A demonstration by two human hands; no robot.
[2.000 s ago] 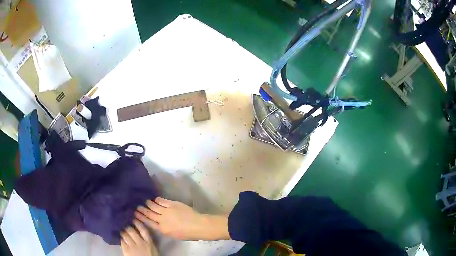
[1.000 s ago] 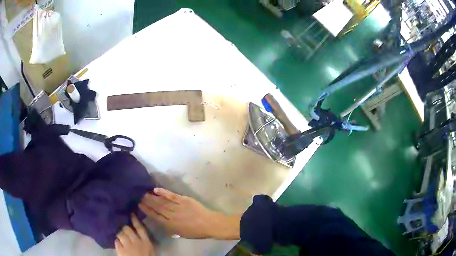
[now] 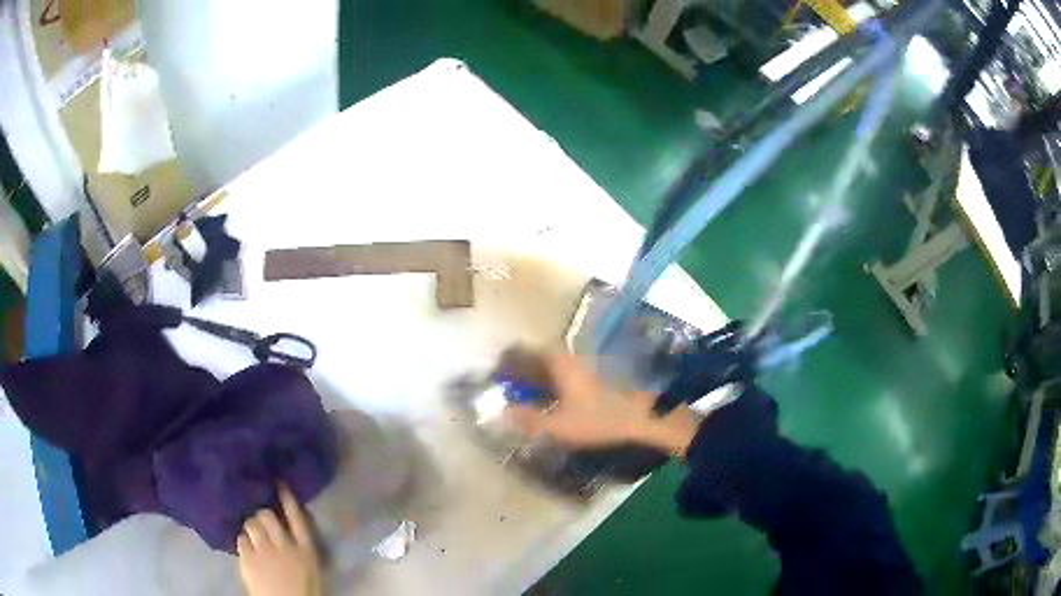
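The dark purple garment [image 3: 239, 448] lies bunched on the near left of the white table. My left hand [image 3: 277, 547] rests on its near edge, index finger extended onto the cloth; I see no clear grip. My right hand [image 3: 605, 408], blurred by motion, is closed around the steam iron [image 3: 500, 408], whose handle it mostly hides. The iron is off its metal rest [image 3: 596, 312] and right of the garment. Whether its soleplate touches the table cannot be told.
Black-handled shears [image 3: 283, 347] lie behind the garment and a brown L-square [image 3: 372, 259] farther back. A blue board [image 3: 55, 279] borders the left side. Blurred hoses [image 3: 745, 175] hang to the iron. A small white scrap [image 3: 398, 540] lies near the front edge of the table [image 3: 465, 128].
My right hand has left the garment and taken hold of the iron, which has moved left off its rest. My left hand remains at the garment. A white scrap now shows on the table.
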